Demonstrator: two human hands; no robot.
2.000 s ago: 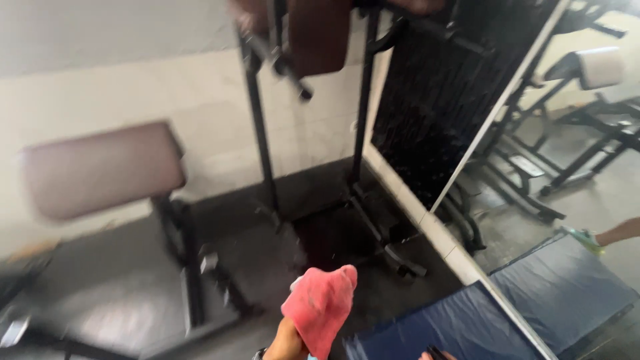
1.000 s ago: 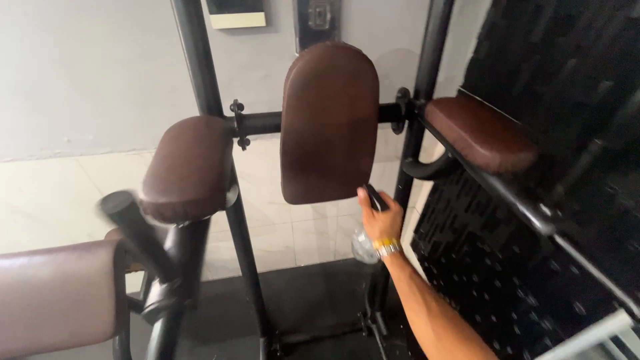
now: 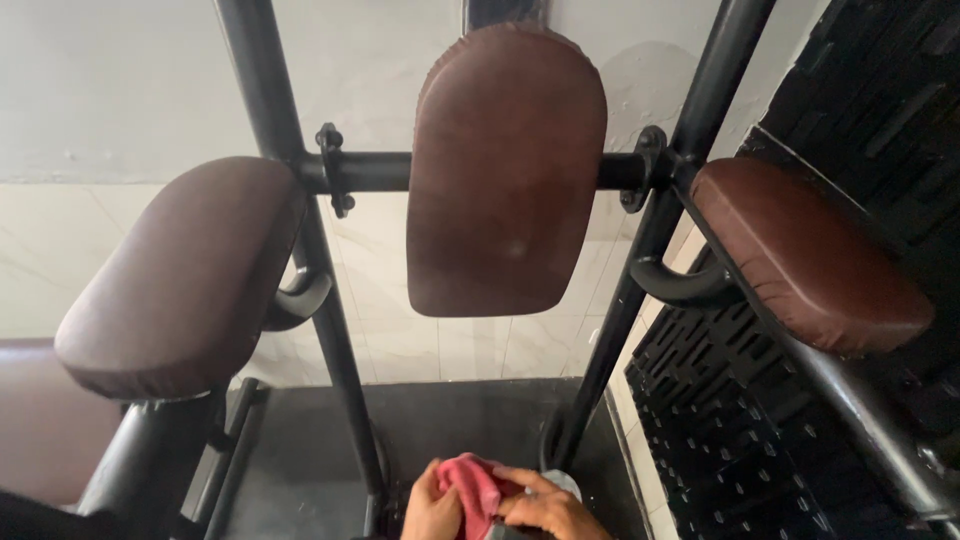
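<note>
A pink cloth [image 3: 472,491] is bunched between my two hands at the bottom middle. My left hand [image 3: 433,504] grips its left side. On the right side, the fingers of my right hand [image 3: 546,506] touch the cloth; a clear rounded container [image 3: 562,482] and a dark grey part show by that hand, partly hidden. Beyond my hands stands a black tubular exercise frame with a brown padded backrest [image 3: 506,172]. One brown arm pad [image 3: 187,270] is on the left and another brown arm pad [image 3: 810,255] on the right.
Black uprights [image 3: 262,75] and a crossbar [image 3: 371,171] carry the backrest before a grey and tiled wall. A textured black panel [image 3: 720,420] stands at the right. Another brown pad [image 3: 45,420] is at the lower left, above black floor matting [image 3: 300,457].
The view has come closer to the frame. My right hand, near the backrest's lower edge one second ago, is now low beside my left hand, and the pink cloth is back in view.
</note>
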